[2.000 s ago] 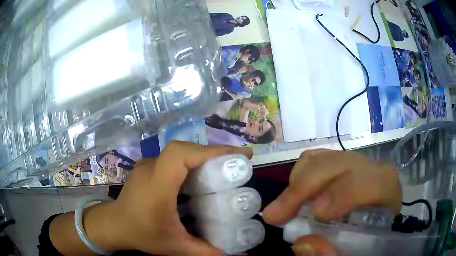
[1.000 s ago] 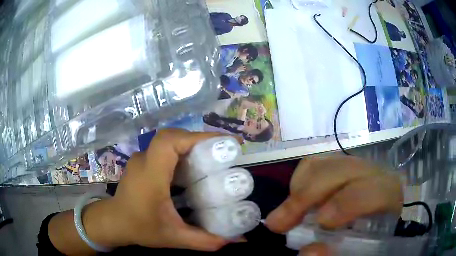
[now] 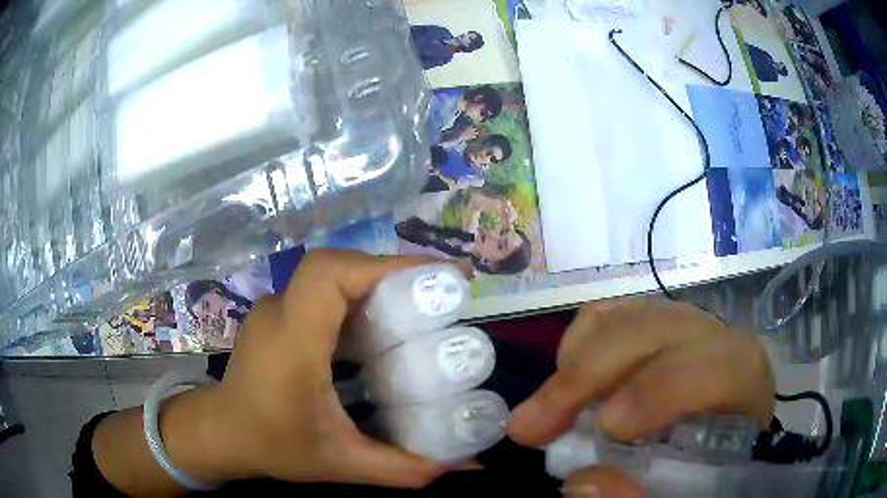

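My left hand (image 3: pixel 282 389) holds three white plastic housings stacked one above another, their oval end faces turned to the right. The top housing (image 3: pixel 413 300), the middle housing (image 3: pixel 433 360) and the bottom housing (image 3: pixel 443 426) touch each other. My right hand (image 3: pixel 661 374) is closed around a clear syringe barrel (image 3: pixel 681 462) at the lower right. The syringe's front points left at the bottom housing's end face. My right fingertips are right beside that face and hide most of the needle; I cannot tell if it touches.
A clear blister tray (image 3: pixel 340 175) with white units (image 3: pixel 199 112) stands at the upper left. A white paper sheet (image 3: pixel 593 156) with a thin black cord (image 3: pixel 671 195) lies behind my hands, over printed photos. A clear hose (image 3: pixel 783 282) curves at the right beyond the bench edge.
Since the first frame, the three housings have moved slightly up and left. The syringe's front now meets the bottom housing's face rather than pointing near the middle one. Both hands keep their hold.
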